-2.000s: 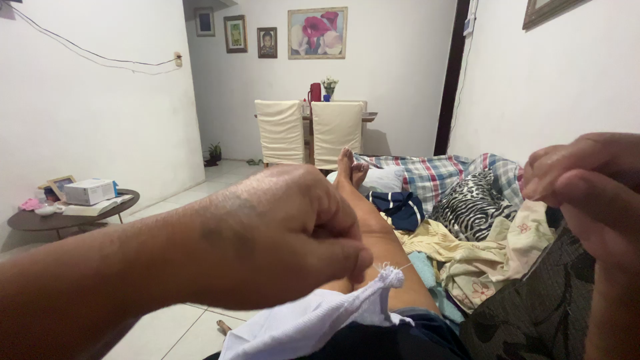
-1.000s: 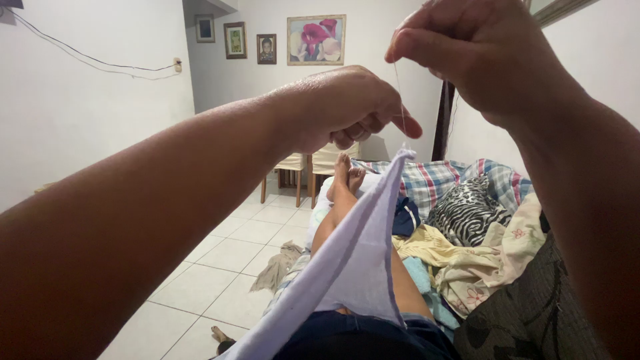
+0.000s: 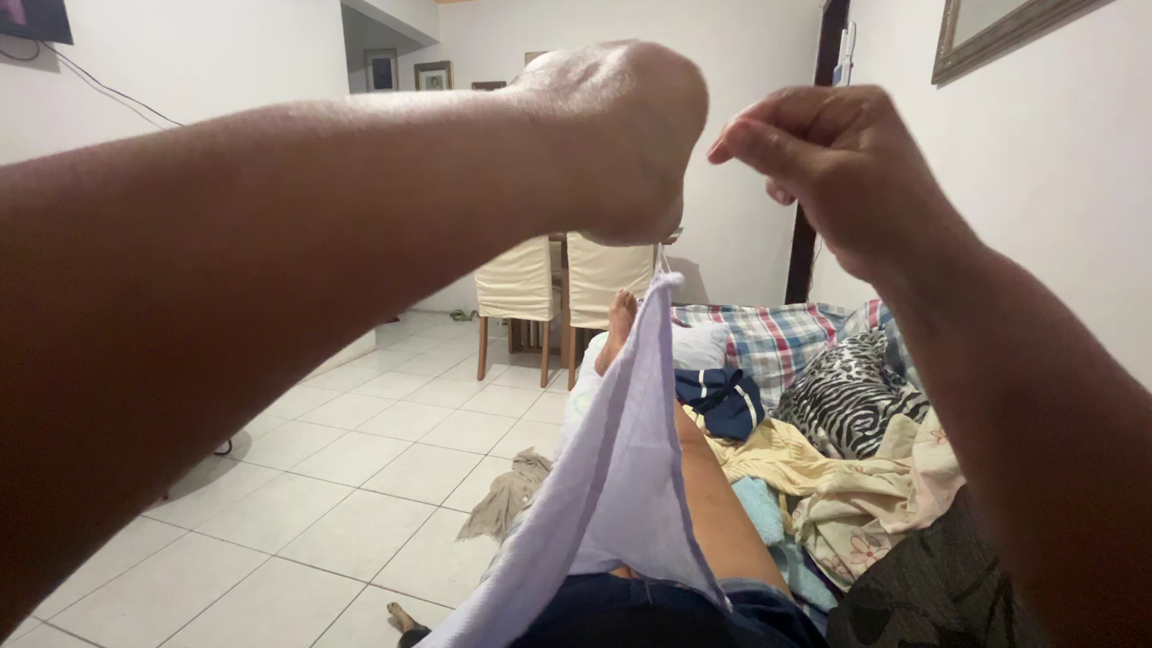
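Observation:
A pale lilac cloth (image 3: 621, 450) rises from my lap to a gathered corner just below my left hand (image 3: 630, 135). Short threads (image 3: 664, 259) run from that corner up to the underside of the hand, which is closed on them; its fingers are mostly hidden behind the back of the hand. My right hand (image 3: 810, 162) is raised to the right of the left one, apart from it, thumb and forefinger pinched together. Whether a thread or needle is between those fingertips is not visible. My bare legs (image 3: 720, 477) stretch out under and beside the cloth.
On the sofa at right lie a zebra-print cushion (image 3: 846, 396), a plaid cover (image 3: 778, 337), a navy garment (image 3: 724, 400) and a yellow cloth (image 3: 778, 454). A greyish cloth (image 3: 508, 495) hangs by the floor. Chairs with cream covers (image 3: 515, 279) stand beyond my feet.
Both hands are higher than two seconds ago, and the cloth corner is drawn upward, off my lap. Since one second ago my right hand has moved right, away from the left.

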